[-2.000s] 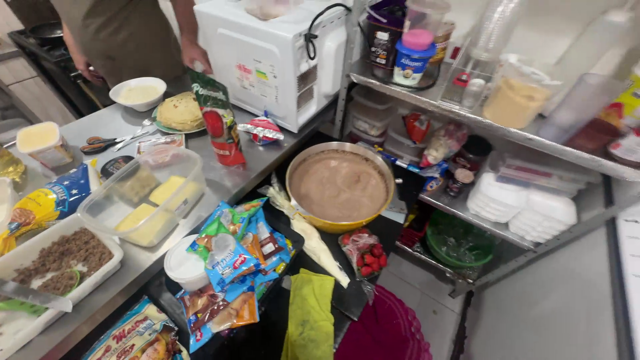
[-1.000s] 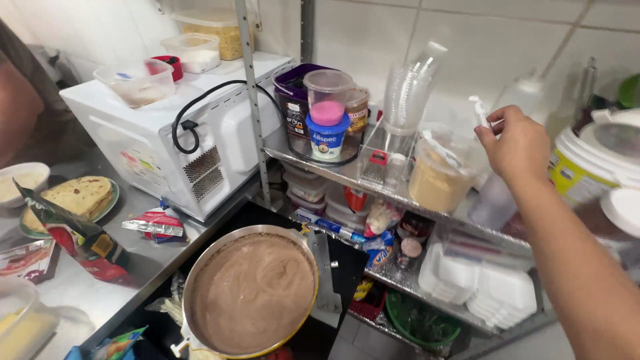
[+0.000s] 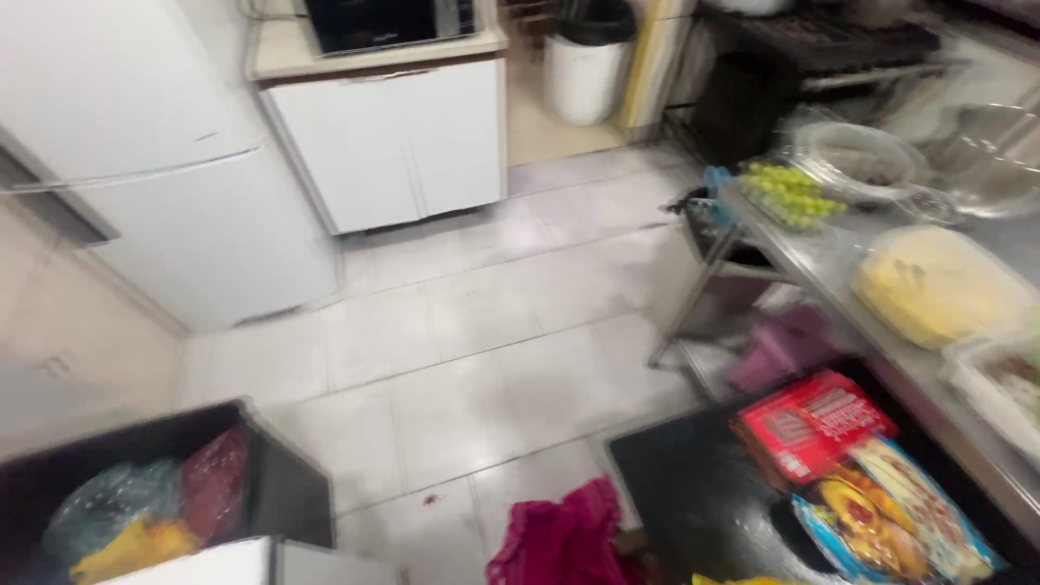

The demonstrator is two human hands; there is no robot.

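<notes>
Neither my left hand nor my right hand shows in the head view, which is blurred. At the lower right, a red packet and a blue-edged food packet lie on a black surface. A magenta cloth is at the bottom. On the metal table at the right are green grapes, a round clear container, a container of something pale yellow and a large clear bowl.
A white refrigerator and a white cabinet stand at the left and back. A dark open bin or drawer holding plastic bags is at the lower left. A white bin and a stove are at the back. Tiled floor lies between.
The view has swung far away from the shelves and the pot of brown mixture. A hand holding a small white thing by the shelf one second ago is out of view.
</notes>
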